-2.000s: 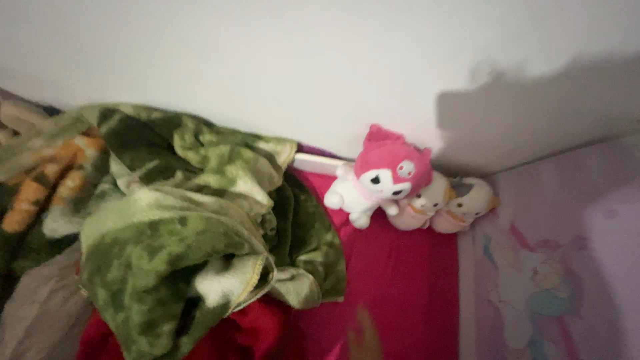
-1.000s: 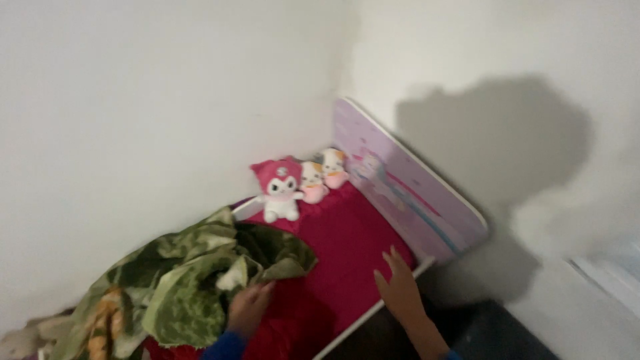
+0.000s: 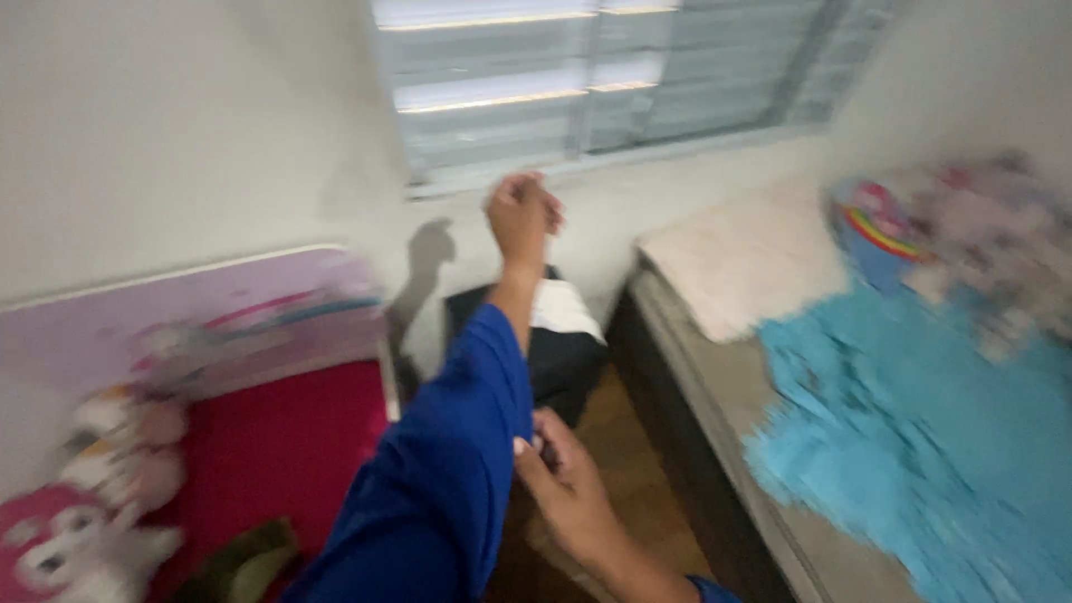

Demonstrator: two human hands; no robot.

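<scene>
My left hand [image 3: 521, 209] is raised in front of the wall below the window, fingers loosely bent, with nothing seen in it. A blue sleeve [image 3: 444, 419] covers that forearm up to below the wrist. My right hand [image 3: 569, 486] is at the sleeve's right side, thumb and fingers curled beside the cloth; whether they pinch it cannot be told. At the lower left, a pink and white plush toy [image 3: 63, 544] and small plush toys [image 3: 126, 444] lie by the bed's decorated end board [image 3: 251, 293]. Part of a green blanket [image 3: 243, 565] shows on the crimson bedding [image 3: 276, 461].
On the right stands another bed [image 3: 712, 394] with a fluffy turquoise blanket [image 3: 921, 435], a pale fluffy piece [image 3: 745, 251] and a blue container with a rainbow band [image 3: 879, 239]. A dark object with a white top [image 3: 561, 360] stands between the beds, below a louvred window [image 3: 536, 92].
The view has swung right to the window and second bed. My left hand, earlier at the green blanket, is now raised away from it; my right hand has come beside the left sleeve.
</scene>
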